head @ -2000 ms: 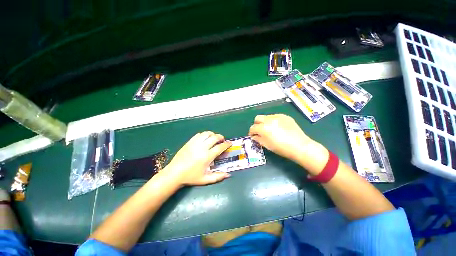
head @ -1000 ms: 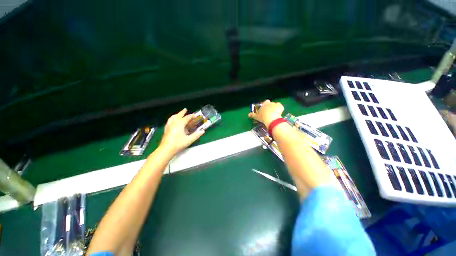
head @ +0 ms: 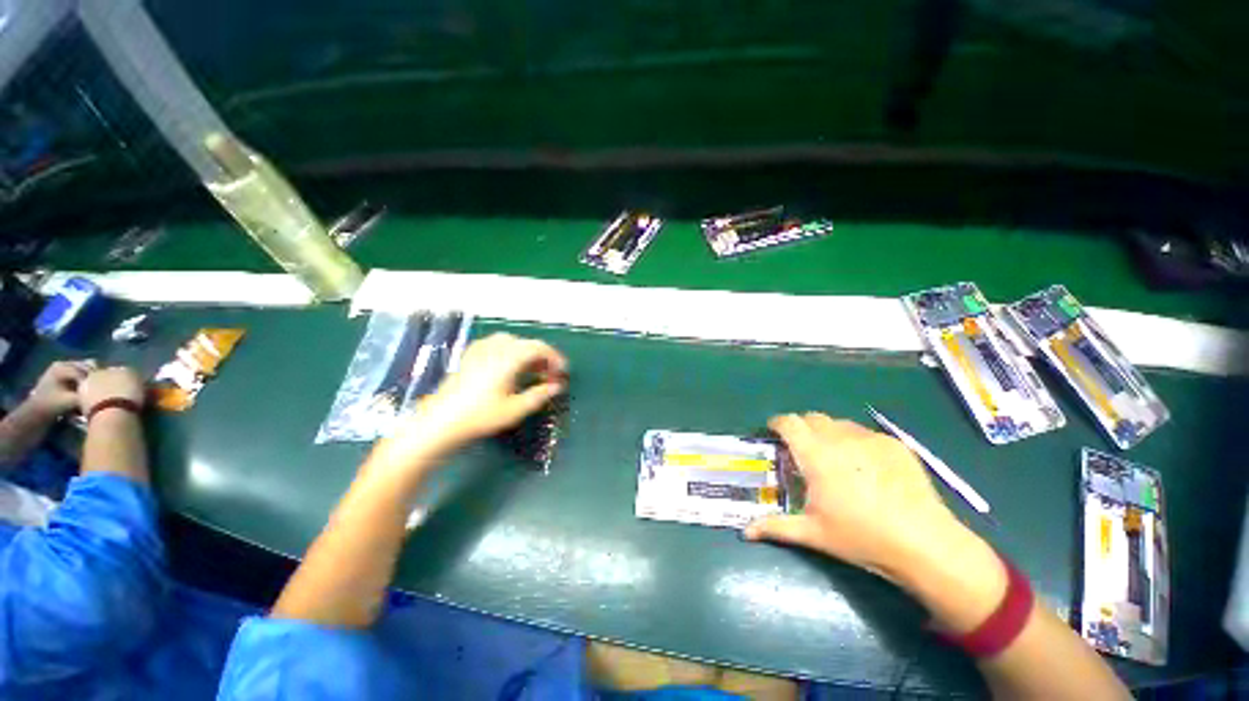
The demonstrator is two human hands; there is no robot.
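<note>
An open phone unit (head: 699,479) lies flat on the dark green bench, long side across, with orange and black strips inside. My right hand (head: 856,486), with a red wrist band, grips its right end between thumb and fingers. My left hand (head: 493,390) is over the pile of flex cables (head: 545,436), thumb and fingertips close together at its upper edge. The hand hides much of the pile, and I cannot tell whether a cable is between the fingertips. White-looking tweezers (head: 931,462) lie on the bench right of the unit.
A clear bag of dark cables (head: 390,377) lies left of the pile. Two units (head: 983,363) rest by the white strip (head: 658,308), another (head: 1123,555) at right. Units (head: 767,230) sit on the green conveyor. A neighbour's hands (head: 103,390) and orange parts (head: 202,367) are at left.
Both hands have come back from the conveyor. The right is now on a unit on the bench, the left at the cable pile. The view has turned left, and the white tray is out of view.
</note>
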